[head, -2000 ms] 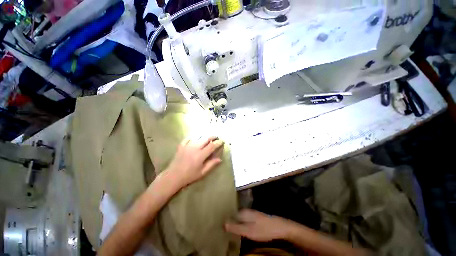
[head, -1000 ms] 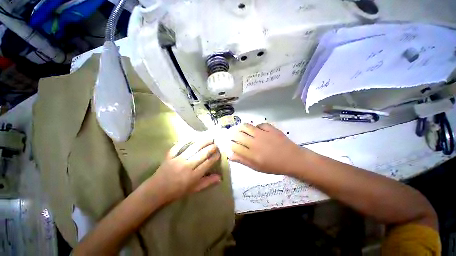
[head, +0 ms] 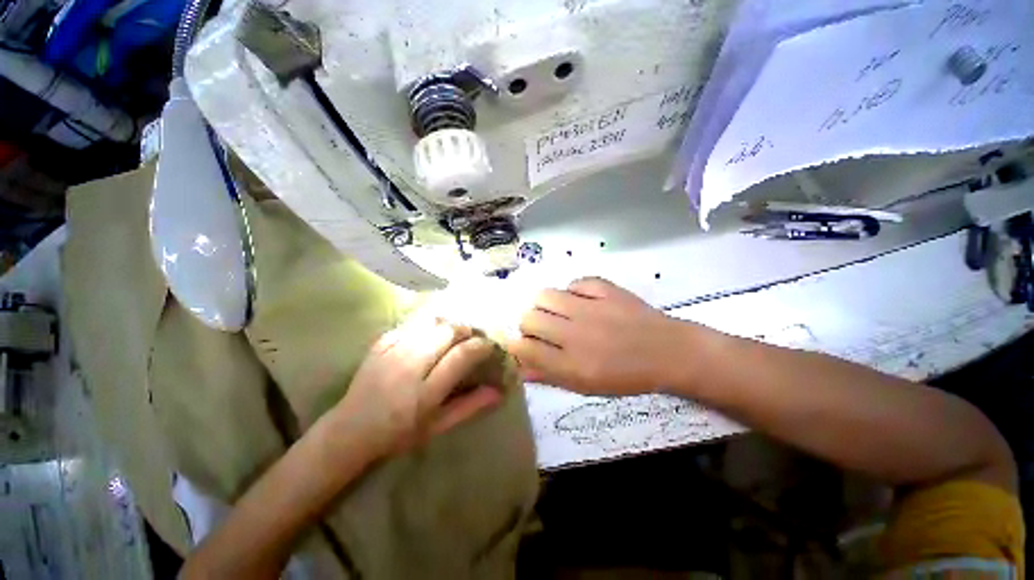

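Note:
The khaki cloth (head: 442,487) lies on the machine bed to the left of the needle area and hangs over the front edge. My left hand (head: 414,385) rests on it with bent fingers and pinches up the cloth near its right edge. My right hand (head: 590,340) is just to the right, its fingertips at the cloth edge under the bright light. Glare and my fingers hide what the right fingertips touch. The white sewing machine head (head: 374,125) stands right behind both hands. The needle and presser foot are lost in the glare.
A white lamp head (head: 202,227) hangs left of the machine head. Paper notes (head: 850,102) hang on the machine arm. Thread snips (head: 811,223) and a slim pale stick lie on the bed (head: 726,272) below. Dark-handled scissors (head: 1009,255) are at the right end.
The view has moved closer to the needle area. My right hand came up from below the table edge to the cloth edge. My left fingers now bunch the cloth, which lay flatter before.

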